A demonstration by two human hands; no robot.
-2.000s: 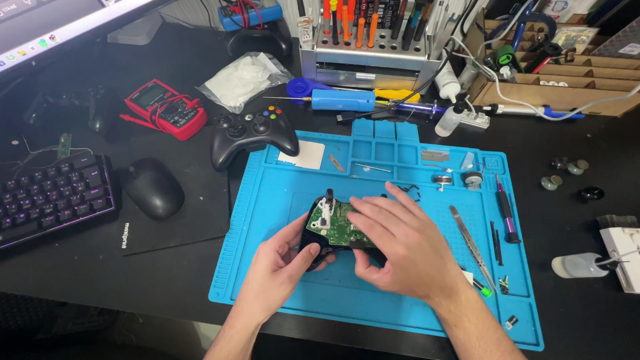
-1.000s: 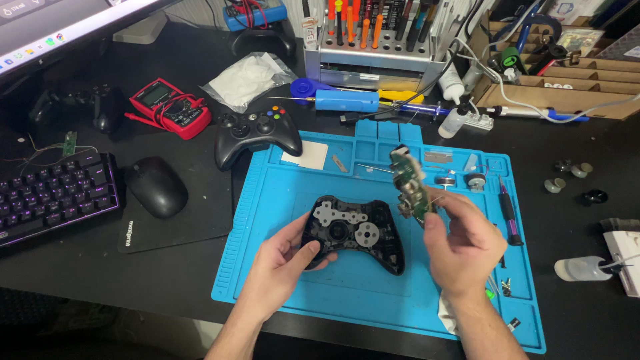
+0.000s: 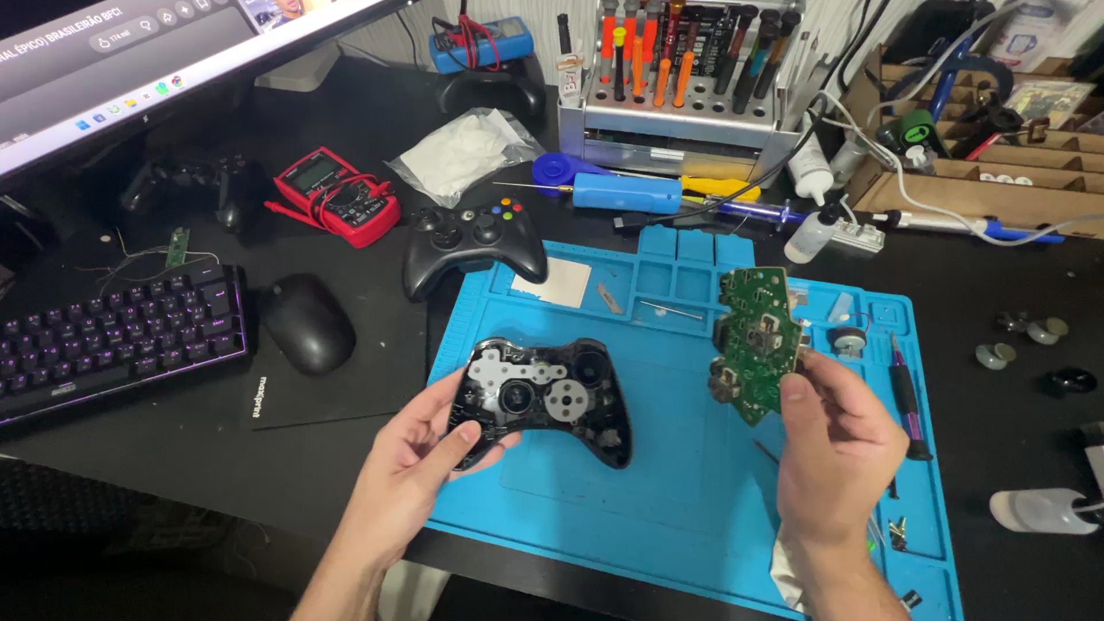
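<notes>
My left hand (image 3: 423, 448) grips the left end of a black game controller's front shell (image 3: 608, 423), its inside facing up. Grey rubber button pads (image 3: 567, 400) lie in the shell. To the right, my right hand (image 3: 832, 440) holds a green controller circuit board (image 3: 759, 336) upright by its lower right edge, apart from the shell. Both are over a blue silicone repair mat (image 3: 655, 509). A whole black controller (image 3: 474, 241) rests at the mat's upper left corner. Tweezers and small parts beside my right hand are partly hidden by it.
A keyboard (image 3: 121, 336) and a mouse (image 3: 309, 323) are at the left, below a monitor. Behind the mat are a red multimeter (image 3: 336, 197), a blue-handled tool (image 3: 627, 193) and a metal screwdriver rack (image 3: 681, 121). A purple-and-black screwdriver (image 3: 907, 397) lies at the mat's right edge.
The circuit board was in the shell two seconds ago; my right hand has lifted it out to the right and since turned its green face toward the view. My left hand has kept its hold.
</notes>
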